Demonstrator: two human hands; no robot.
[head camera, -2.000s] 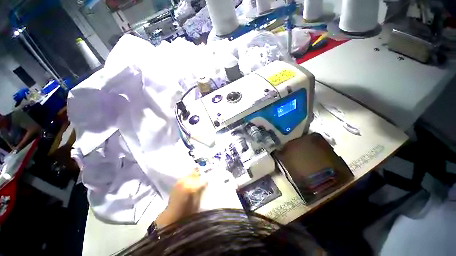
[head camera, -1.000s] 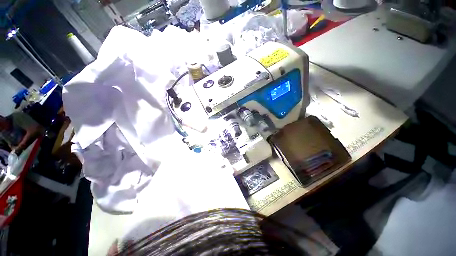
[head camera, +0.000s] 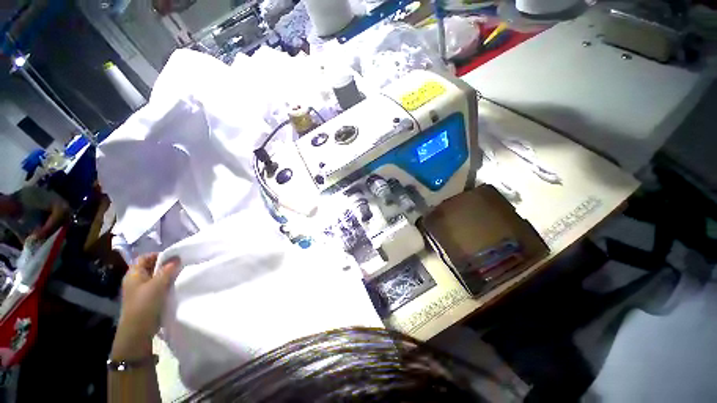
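My left hand (head camera: 148, 293) is at the lower left, with a bracelet at the wrist. Its fingers and thumb pinch the left edge of a white fabric piece (head camera: 259, 303). That piece lies over the table in front of the overlock machine (head camera: 369, 146) and reaches its needle area (head camera: 363, 228), where glare hides detail. A large crumpled pile of white fabric (head camera: 177, 149) stands left of and behind the machine. My right hand is not in view. Dark hair covers the bottom middle and hides part of the fabric.
A brown open tray (head camera: 483, 236) sits right of the machine, beside a small dark scrap tray (head camera: 401, 285). Thin pale items (head camera: 528, 160) lie on the table at right. White thread cones (head camera: 329, 14) stand behind. More white fabric (head camera: 668, 350) is low at right.
My left hand was near the needle area, then mostly out of view, and now holds the fabric's left edge farther left. The fabric is spread wider. The view has shifted slightly.
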